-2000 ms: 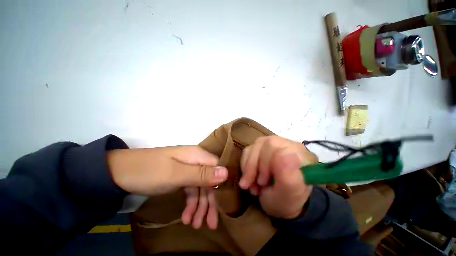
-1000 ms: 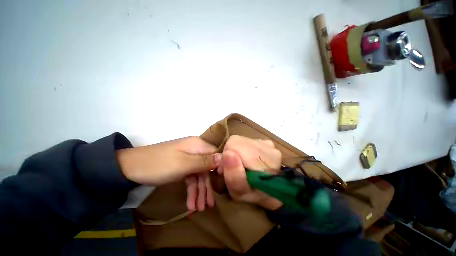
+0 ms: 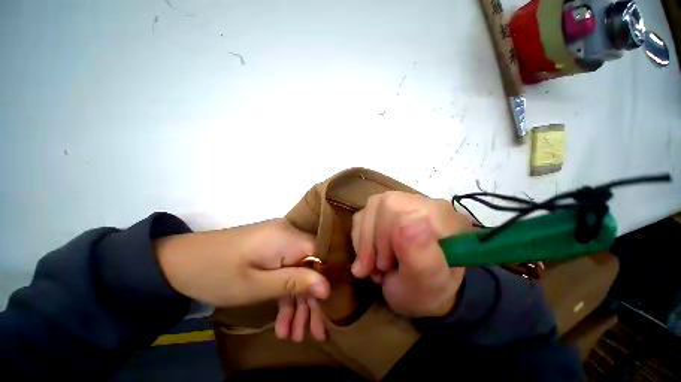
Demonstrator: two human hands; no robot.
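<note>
The tan-brown bag [image 3: 373, 339] lies in my lap against the table edge with its mouth open. My left hand [image 3: 276, 276] grips the bag's rim beside a gold metal ring [image 3: 311, 262], thumb on the inner side and fingers on the outer side. My right hand [image 3: 411, 250] is closed round a tool with a thick green handle [image 3: 530, 237], over the bag's open mouth. The handle's butt points right, with black cord [image 3: 590, 207] looped on it. The tool's tip is hidden by my hand and the bag.
The white table [image 3: 187, 112] carries dark thread bits. At upper right are a red tape-wrapped pot [image 3: 532, 41] holding a silver-capped bottle, a flat wooden-handled tool [image 3: 502, 45] and a yellowish block [image 3: 547, 149]. Another brown bag [image 3: 579, 287] is at lower right.
My right hand with the green tool has moved right, away from my left thumb, and the handle has swung up. The gold ring is now plainly visible. The view has shifted.
</note>
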